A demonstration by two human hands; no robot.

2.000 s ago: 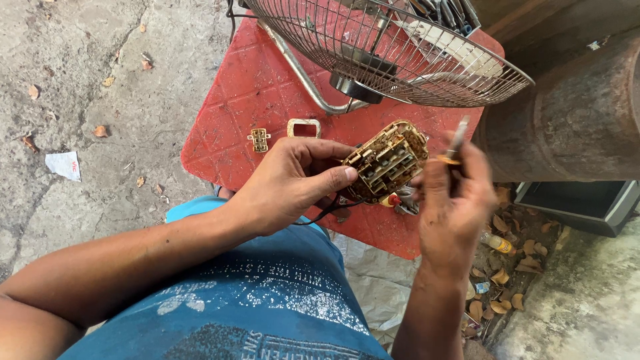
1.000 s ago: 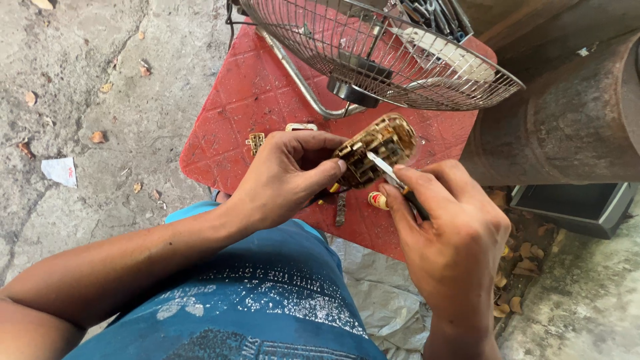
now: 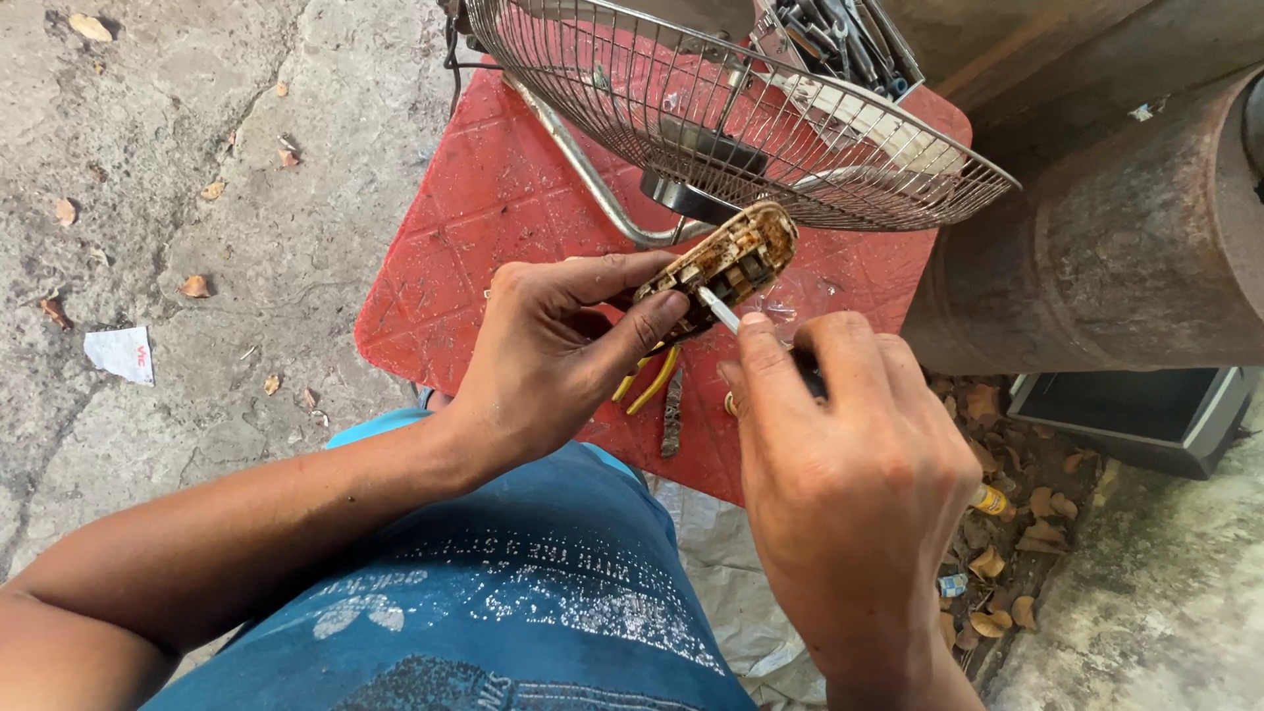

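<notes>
My left hand (image 3: pixel 573 346) grips a dirty, open plastic housing (image 3: pixel 755 242) with brown-stained compartments and small parts inside, tilted up above the red table. A screwdriver (image 3: pixel 719 308) is in my right hand (image 3: pixel 839 434), its pale metal shaft pointing into the housing and its tip at the inner parts. The screwdriver's handle is mostly hidden by my fingers. Beneath my hands, yellow-handled pliers (image 3: pixel 652 380) and a worn flat strip (image 3: pixel 671 415) lie on the table.
A wire fan guard (image 3: pixel 839 148) on a bent metal tube stands over the red table (image 3: pixel 454 257). Behind it is a metal box of tools (image 3: pixel 844 39). A rusty metal drum (image 3: pixel 1086 227) stands at the right, above a dark-screened device (image 3: pixel 1126 405) among dry leaves.
Two seconds ago the screwdriver was raised and blurred beside the housing; now its tip is in the housing. My left hand has tilted the housing and keeps hold of it.
</notes>
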